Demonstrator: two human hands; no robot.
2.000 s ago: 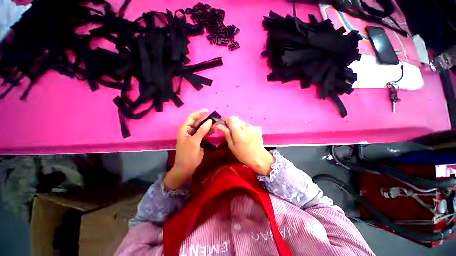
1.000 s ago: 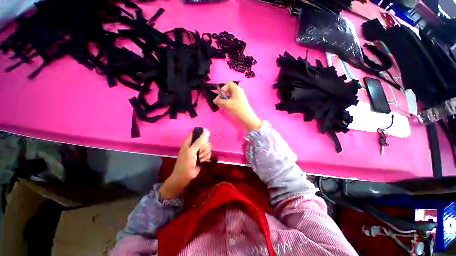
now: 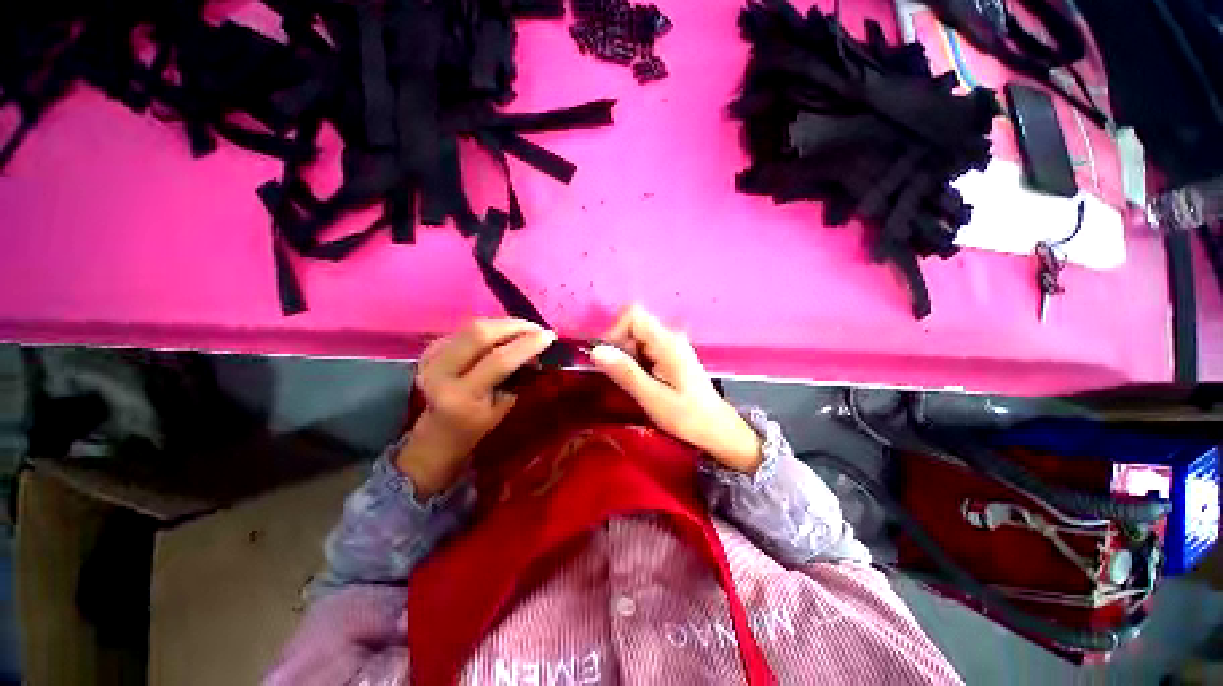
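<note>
My left hand holds a black webbing strap at the table's front edge, over the red apron. The strap runs from my fingers up and left onto the pink table. My right hand is close beside it, thumb and fingertips pinched at the strap's end. A small dark, thin thing shows between the hands; I cannot tell if it is the snips' tip. A loose pile of black straps lies at the left. A denser fanned pile lies at the right.
Tiny black open-frame pieces lie between the piles. A smartphone and keys lie at the right by a white sheet. Below the table are a cardboard box and a red machine with hoses.
My right hand has come back from the loose pile to my left hand at the table edge. A strap now trails from my left hand. The camera view has shifted.
</note>
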